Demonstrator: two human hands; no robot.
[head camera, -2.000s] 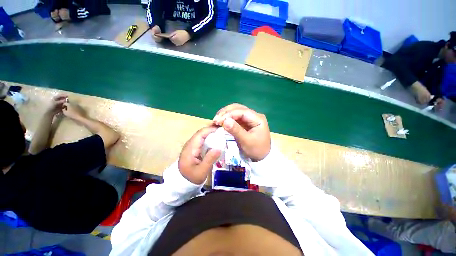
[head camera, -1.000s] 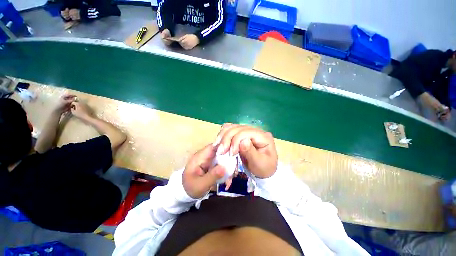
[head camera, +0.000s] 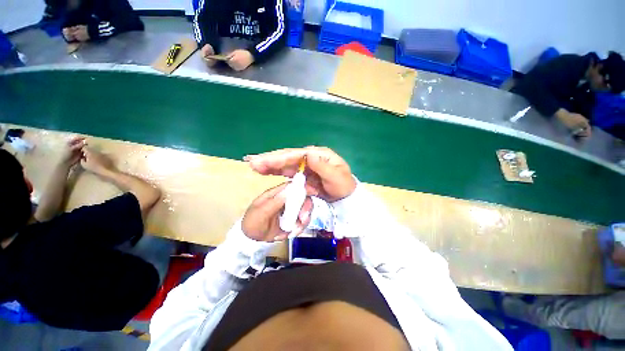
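Observation:
My left hand (head camera: 264, 214) is closed around a small white bottle-like part (head camera: 293, 204), which stands out between thumb and fingers with its narrow end up. A small yellow-orange tip (head camera: 302, 165) shows at that end, against my right hand. My right hand (head camera: 326, 171) is held over it with fingers stretched to the left; whether it grips the tip cannot be told. Below the hands, near my body, lie a dark phone (head camera: 313, 249), a red carton (head camera: 344, 249) and a shiny clear bag (head camera: 321, 216), partly hidden by the hands.
A pale wooden bench (head camera: 438, 230) runs before me, with a green conveyor belt (head camera: 411, 154) beyond. A cardboard piece with small white parts (head camera: 515, 166) lies on the belt. A person (head camera: 75, 253) sits close at left. Others sit across, near cardboard (head camera: 373, 81) and blue crates (head camera: 349, 26).
The white part is now upright and more visible, with the orange tip showing. My right hand's fingers have straightened out to the left. The phone and carton are less covered.

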